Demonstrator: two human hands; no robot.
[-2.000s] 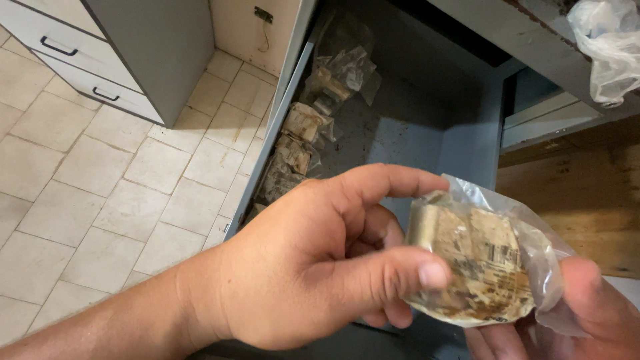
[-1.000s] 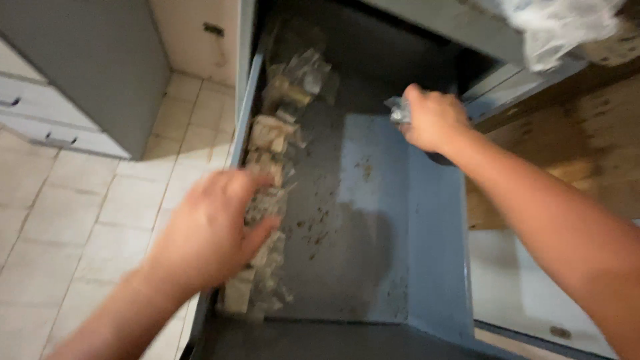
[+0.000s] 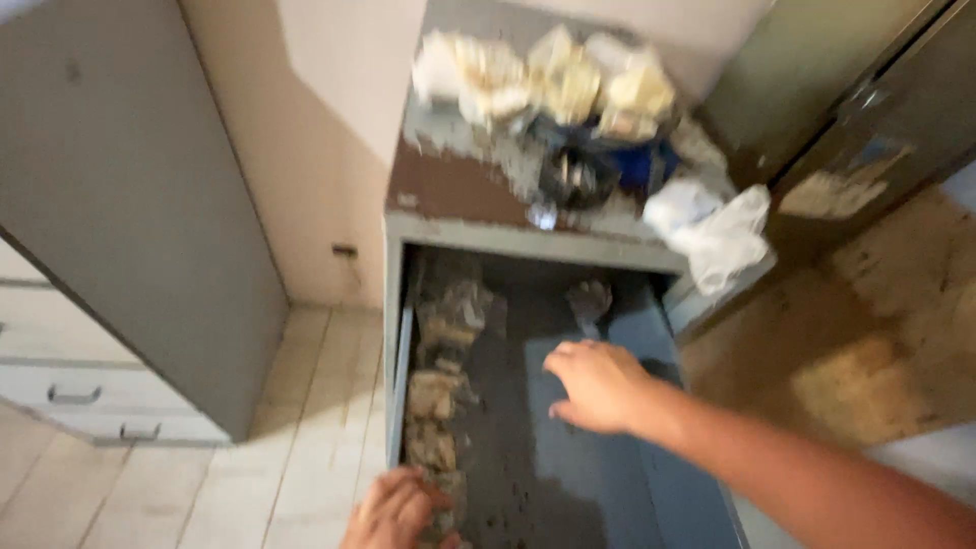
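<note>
A grey metal drawer stands pulled out of a worn metal cabinet. Along its left wall runs a row of old packets in clear plastic. My left hand is over the near end of that row, fingers bent; whether it touches a packet cannot be told. Over the right half of the drawer is my right hand, empty, with thumb and fingers apart. Beyond it, near the drawer's back right, lies a small crumpled clear plastic packet. Blur hides finer detail.
The cabinet top holds several yellowish plastic-wrapped bundles, a dark roll and a white plastic bag hanging over its right edge. A grey cabinet with white drawers stands at left. Stained brown board lies at right.
The right hand has let go of the clear plastic packet, which now lies at the drawer's back right. Two seconds ago both hands held it up. The view has shifted to show the cabinet top.
</note>
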